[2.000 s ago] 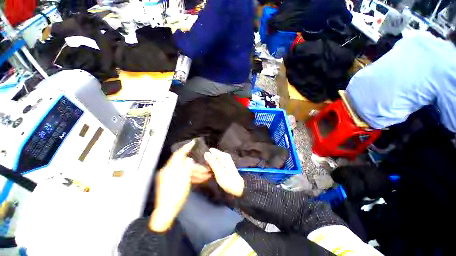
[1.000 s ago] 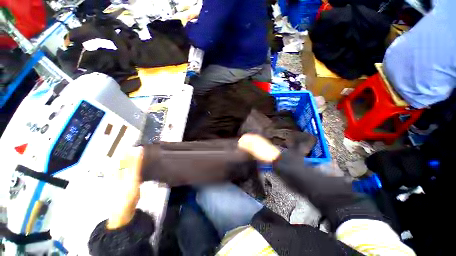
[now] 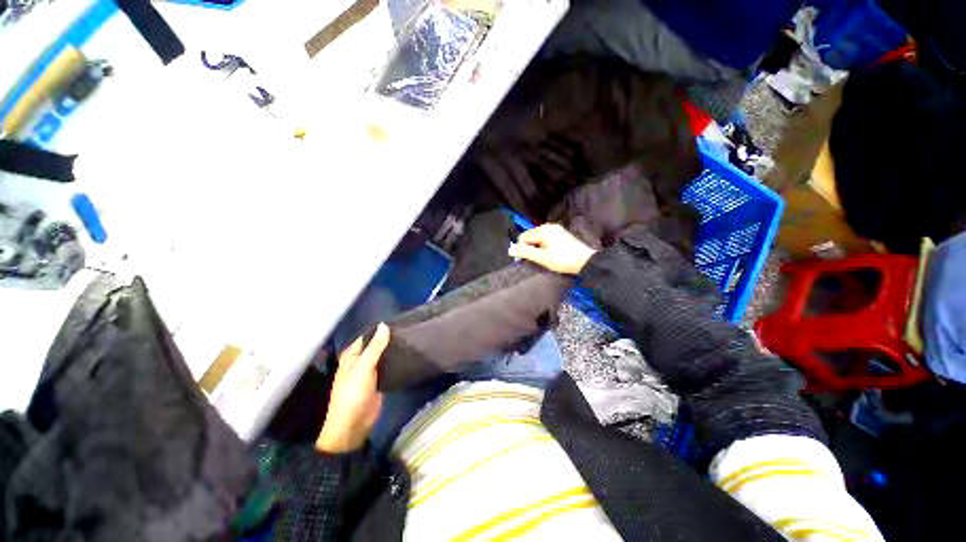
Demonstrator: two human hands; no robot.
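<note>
A dark grey-brown garment piece (image 3: pixel 466 323) is stretched between my two bare hands over my lap, beside the front edge of the white machine table (image 3: pixel 307 222). My left hand (image 3: pixel 356 386) grips its left end, with the thumb on top. My right hand (image 3: pixel 553 250) pinches its upper right end with bent fingers. The piece looks folded, with a lighter grey strip along its upper edge.
A blue plastic crate (image 3: pixel 765 228) with dark garment pieces (image 3: pixel 604 138) stands beyond my right hand. Dark cloth (image 3: pixel 111 423) lies at the table's lower left. A clear plastic packet (image 3: pixel 429 53) lies on the table. A red stool (image 3: pixel 847 318) stands at right beside a person's light-blue clothing.
The view has turned down and left, showing more table and the dark cloth at lower left. The garment piece, held between both hands, now slants over my lap instead of lying level.
</note>
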